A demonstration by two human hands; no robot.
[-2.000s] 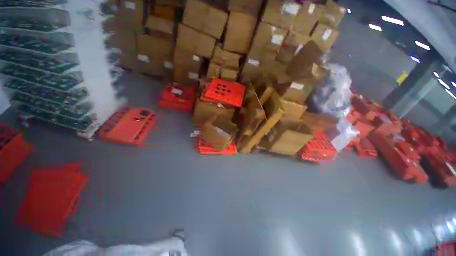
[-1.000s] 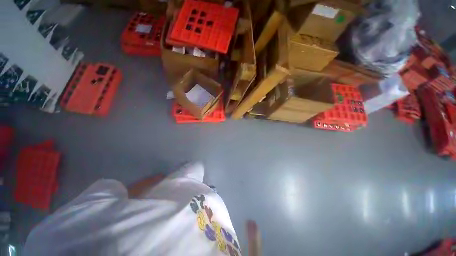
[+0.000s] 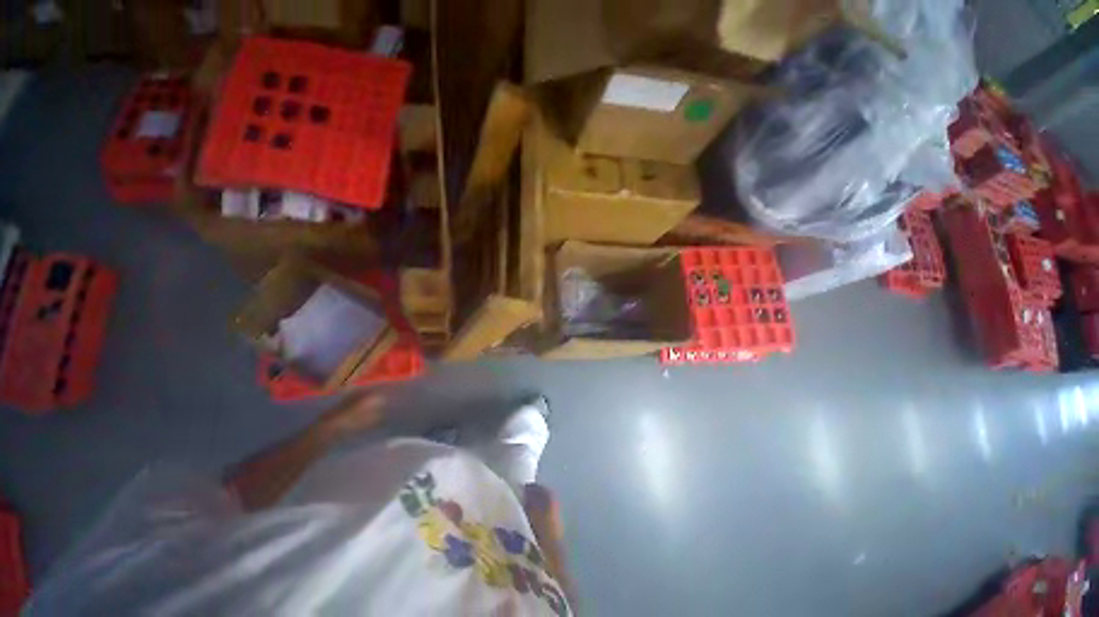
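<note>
My left hand [image 3: 356, 412] is blurred, reaching forward just below a small open carton [image 3: 268, 299] that holds a white sheet [image 3: 328, 328]. The hand looks near the carton, but I cannot tell whether they touch or how the fingers are held. My right arm [image 3: 545, 530] shows as a narrow, blurred strip beside my white printed shirt; the state of its hand is unclear. The small carton is tilted on a red tray [image 3: 287, 383]. A larger red grid tray [image 3: 307, 121] with dark parts lies on a carton holding white pieces.
Flat cardboard pieces [image 3: 492, 241] stand upright in the middle. An open carton [image 3: 621, 342] holds clear plastic, beside a red compartment tray [image 3: 741, 301]. A big clear plastic bag [image 3: 820, 157] and stacked red trays [image 3: 994, 289] are at the right. Another red tray [image 3: 54, 331] is on the left floor.
The view has moved closer to the cartons and tilted down. My shirt and both arms have come into view; my left hand now shows near the small carton.
</note>
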